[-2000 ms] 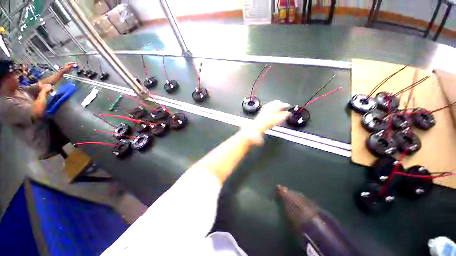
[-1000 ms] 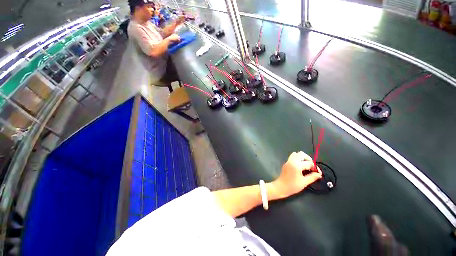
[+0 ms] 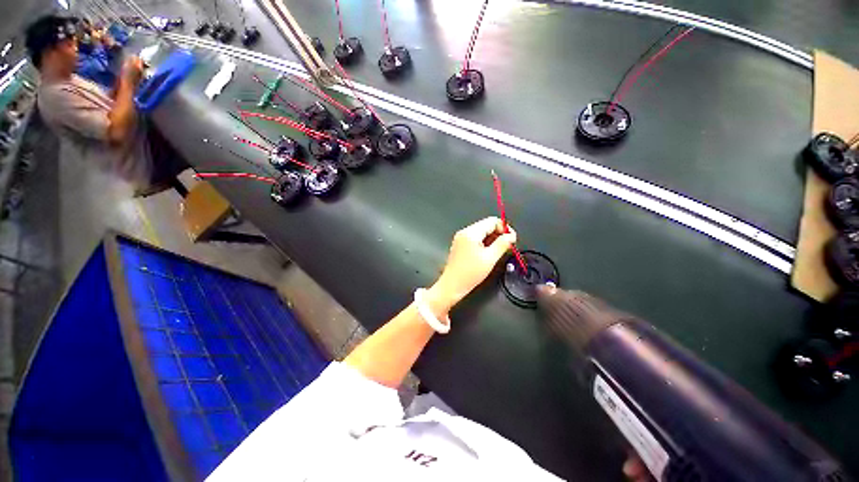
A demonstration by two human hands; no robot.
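Observation:
A round black wired unit (image 3: 530, 280) lies flat on the dark green bench. My left hand (image 3: 478, 252) pinches its red wire (image 3: 500, 200) between thumb and fingertips just above the disc, and the wire's end stands up. The dark heat gun (image 3: 673, 377) comes in from the lower right, its brownish nozzle at the disc's right edge. Only a bit of my right hand (image 3: 637, 468) shows at the bottom edge under the gun, gripping it; the rest is hidden.
Grouped units (image 3: 344, 151) with red wires lie at the near left. White strips (image 3: 565, 168) cross the bench, with spaced units (image 3: 603, 122) beyond. Cardboard (image 3: 812, 226) with more units is at right. A blue bin (image 3: 202, 348) stands at lower left. A seated coworker (image 3: 85, 104) is far left.
My left hand first reached beyond the strips, then brought a unit to the near side. The heat gun has moved in from the lower right to the disc. The view has shifted.

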